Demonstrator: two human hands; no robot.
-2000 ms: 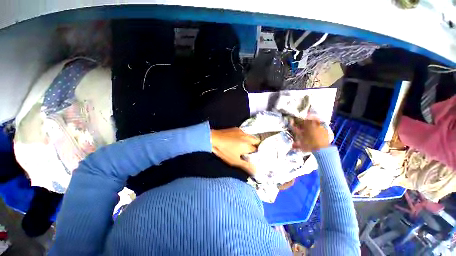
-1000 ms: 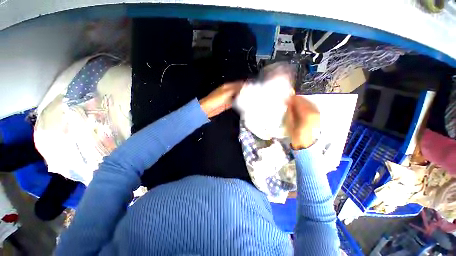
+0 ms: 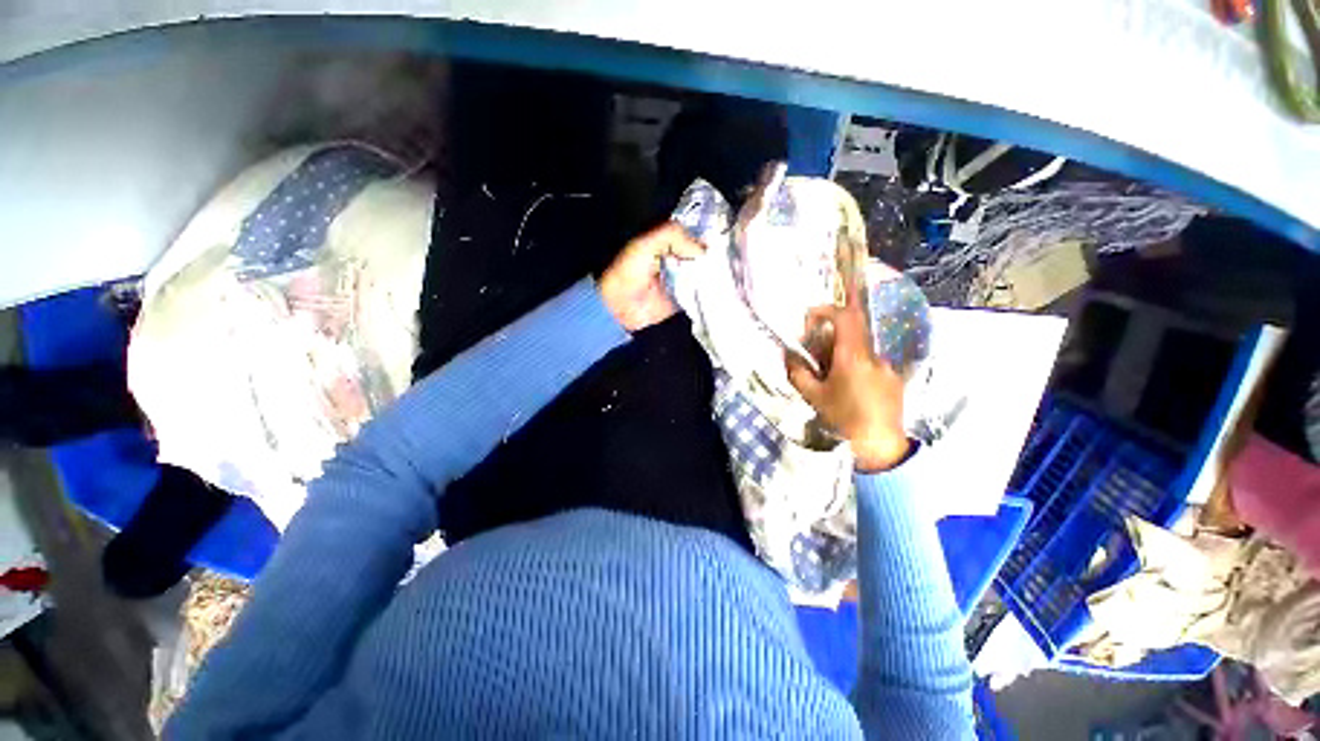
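A bundle of patchwork cloth (image 3: pixel 789 275), cream with blue dotted, checked and floral parts, is held up over the right side of the lap and hangs down toward a blue crate. My left hand (image 3: pixel 644 275) grips its upper left edge between thumb and fingers. My right hand (image 3: pixel 851 379) is on its right side, fingers pointing up, holding the cloth. A black lap cloth (image 3: pixel 565 391) with loose white threads lies left of the bundle.
A large cream, dotted and floral bundle (image 3: pixel 275 333) lies at the left. A white board (image 3: pixel 999 391) and blue latticed crate (image 3: pixel 1064 507) stand right. Beige cloth (image 3: pixel 1202 601) lies in the crate. The table's blue edge (image 3: pixel 637 73) crosses the top.
Both hands have lifted the cloth from the crate area up and left, and it is now spread more open between them. The view has shifted, so surroundings appear farther right.
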